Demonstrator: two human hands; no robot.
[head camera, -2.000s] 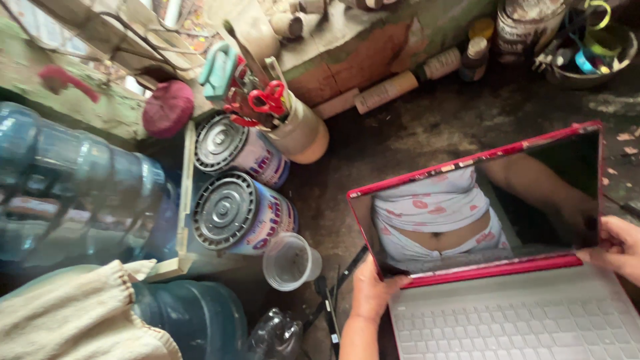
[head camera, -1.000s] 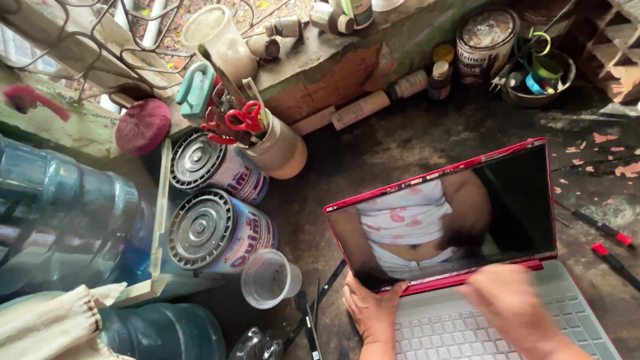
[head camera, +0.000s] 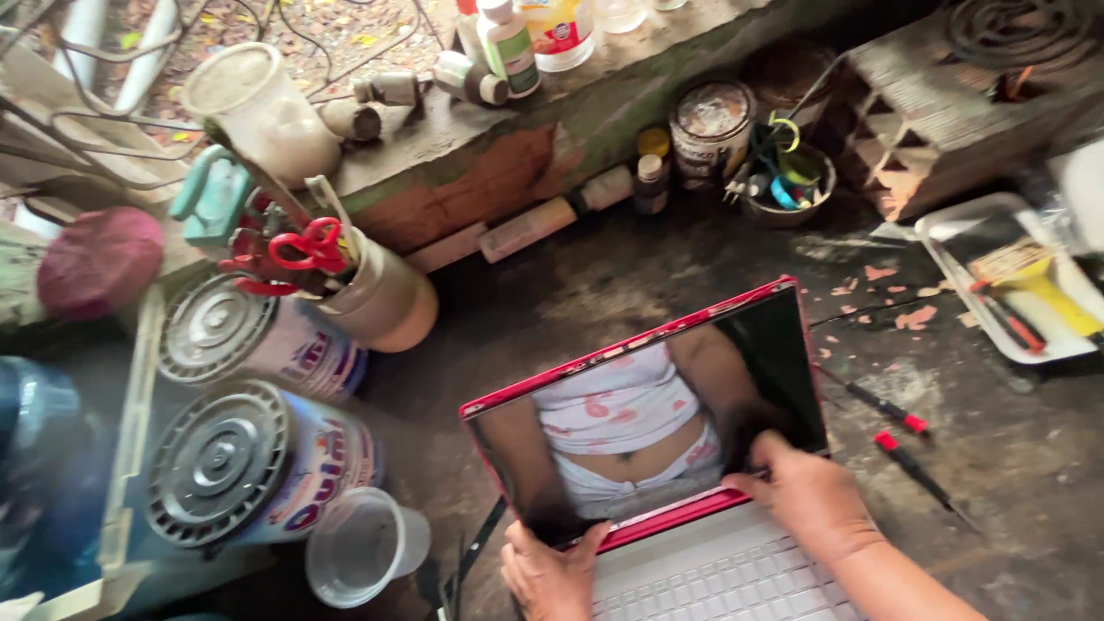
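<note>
A laptop with a red lid frame and a grey keyboard deck (head camera: 716, 569) stands unfolded on the dark worktop. Its black glossy screen (head camera: 638, 414) mirrors a person's torso, and the screen's edge shows without a bezel along the top. My left hand (head camera: 552, 565) grips the lower left corner of the screen, thumb in front. At the lower right part of the screen, my right hand (head camera: 802, 492) pinches near the bottom edge with thumb and fingers. Two screwdrivers with red-and-black handles (head camera: 914, 470) (head camera: 888, 407) lie right of the laptop.
Left of the laptop are a clear plastic cup (head camera: 358, 548), two lidded paint cans (head camera: 220, 461) and a container (head camera: 388, 302) with red scissors (head camera: 310, 246). A white tray (head camera: 1000, 203) with a yellow brush lies at right. Behind are an open paint can (head camera: 711, 129), small bottles and a concrete block (head camera: 940, 112).
My right hand has moved from over the keyboard to the screen's lower edge. Two seconds ago it was at the screen's lower right corner. My left hand stays at the lower left corner.
</note>
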